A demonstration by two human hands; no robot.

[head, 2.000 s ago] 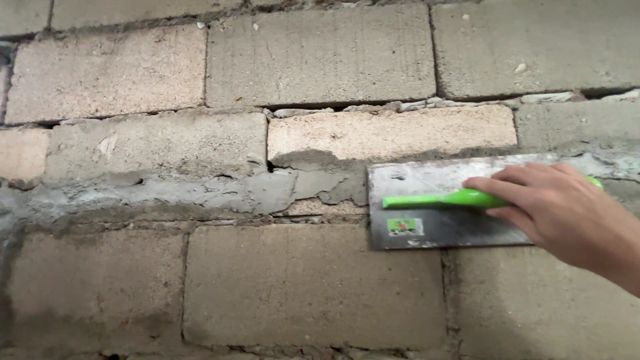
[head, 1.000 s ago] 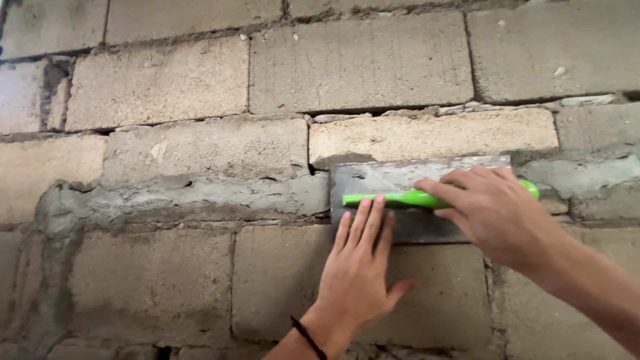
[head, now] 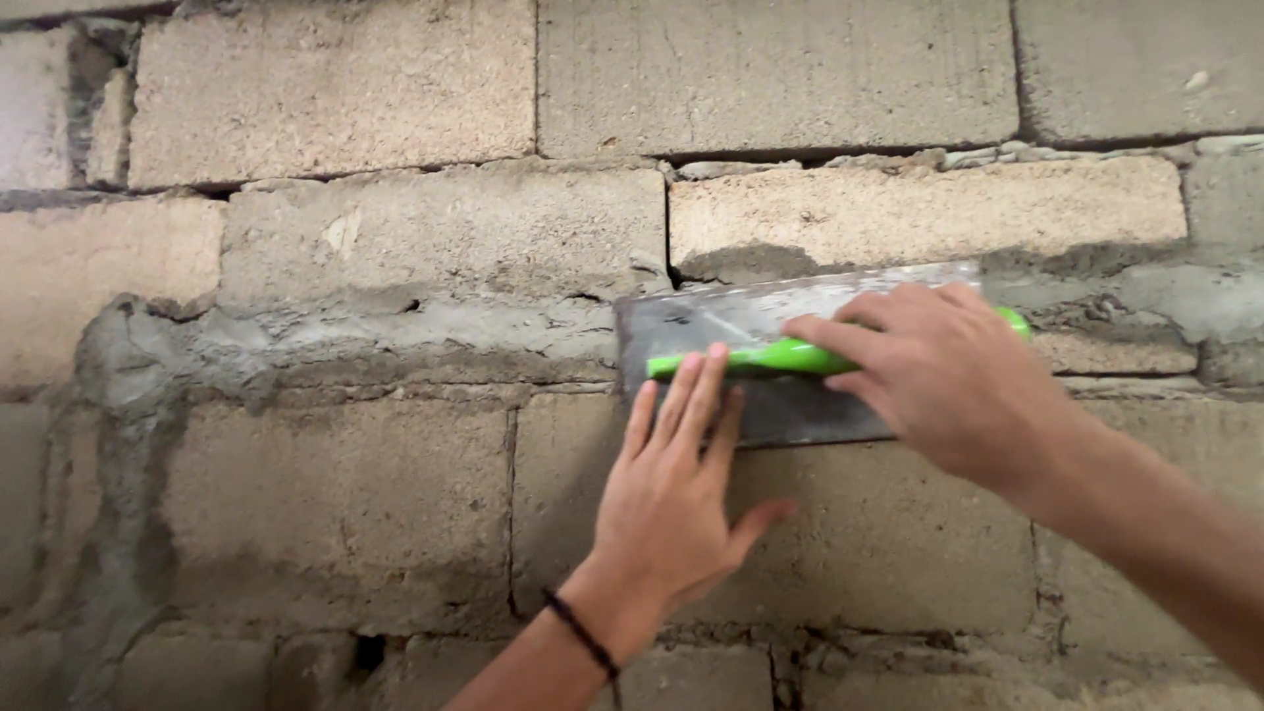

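My right hand (head: 938, 375) grips the green plastic handle of a rectangular steel plastering trowel (head: 800, 410). The blade lies against the block wall, over the mortar band between two courses. My left hand (head: 676, 484), with a dark cord bracelet at the wrist, rests its fingertips on the left end of the handle and the blade, fingers extended and thumb out to the side. Grey mortar (head: 464, 331) runs along the joint to the left of the blade, and more mortar (head: 1175, 296) shows to its right. The wall surface behind the blade is hidden.
A pale block (head: 928, 212) sits just above the trowel, with open gaps around parts of its edges. Larger blocks (head: 770, 74) form the course above. A vertical mortar strip (head: 123, 523) descends at the left. A small dark hole (head: 368, 652) shows low in the wall.
My left hand, out of view two seconds ago, came in and touches the trowel in both later frames. My right hand keeps its grip. The trowel has shifted left along the joint since the first frame.
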